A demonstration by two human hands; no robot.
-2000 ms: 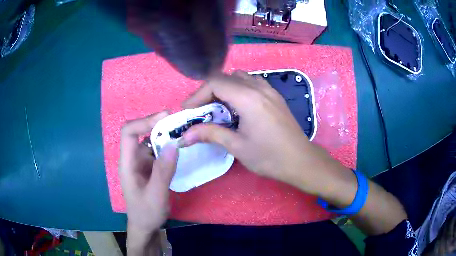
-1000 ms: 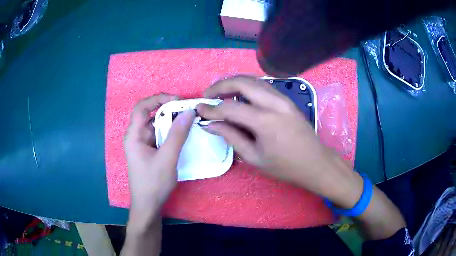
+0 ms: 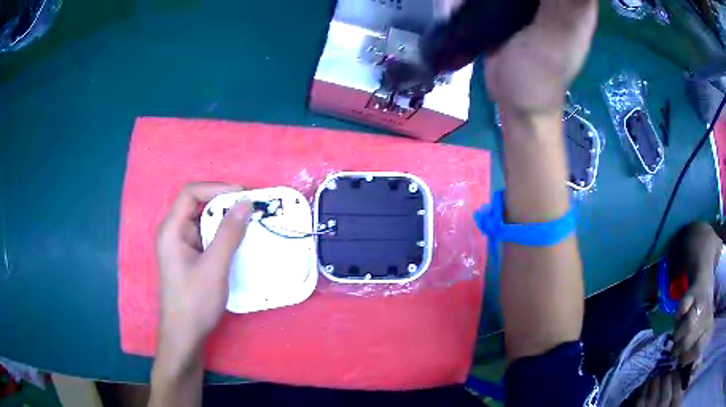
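The white cover (image 3: 275,270) lies on the red foam mat (image 3: 310,358), inner side up. My left hand (image 3: 195,262) holds its left side, thumb on the small circuit board (image 3: 267,209) in the top slot. A thin lead wire (image 3: 290,233) runs from the board to the black-backed half (image 3: 370,226), which lies just right of the cover on crinkled clear film (image 3: 450,270). My right hand (image 3: 533,67) is raised at the top right, holding the dark power screwdriver (image 3: 478,36), its lower end over the screw feeder (image 3: 350,67).
More black-backed halves in clear wrap lie on the green bench at the right, one slanted (image 3: 643,141) and one partly behind my right forearm (image 3: 581,151). A dark cable (image 3: 685,171) runs down the far right. Another person's hands (image 3: 696,318) show at the lower right.
My right hand has left the cover, moved up and right and taken hold of the screwdriver. The black-backed half and connecting wire are now uncovered. The view has shifted, showing more of the feeder.
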